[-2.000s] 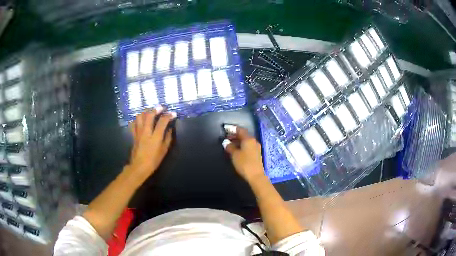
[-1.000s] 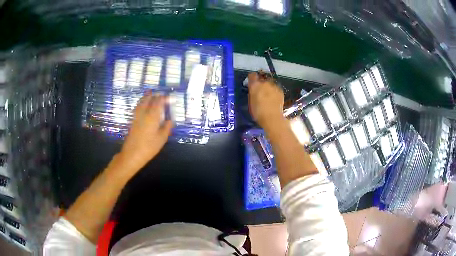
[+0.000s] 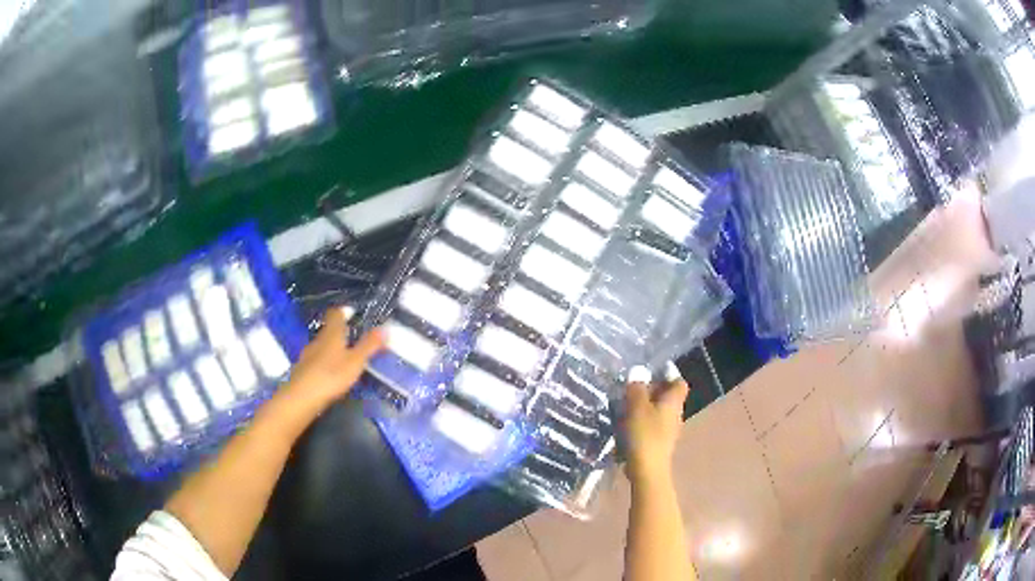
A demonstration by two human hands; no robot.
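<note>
A clear blister tray (image 3: 537, 227) holds two slanting columns of white units with dark edges. My left hand (image 3: 341, 354) is at its lower left edge, thumb and fingers around the edge. My right hand (image 3: 655, 411), with white finger cots, is at the lower right edge of the clear plastic; whether it pinches the plastic is unclear. A blue small-parts tray (image 3: 437, 482) lies partly hidden under the blister tray. More clear plastic (image 3: 653, 301) shows at its right side.
A blue pocket tray (image 3: 272, 272) with two rows of white units lies at left. Dark slotted strips (image 3: 341, 263) lie behind my left hand. A second blue tray of units (image 3: 193, 114) is at the upper left. A ridged clear stack (image 3: 806, 244) stands at right, above the tiled floor.
The view has turned right. My left hand has left the blue pocket tray for the blister tray's left edge. My right hand has moved from the dark strips to the clear plastic's right edge.
</note>
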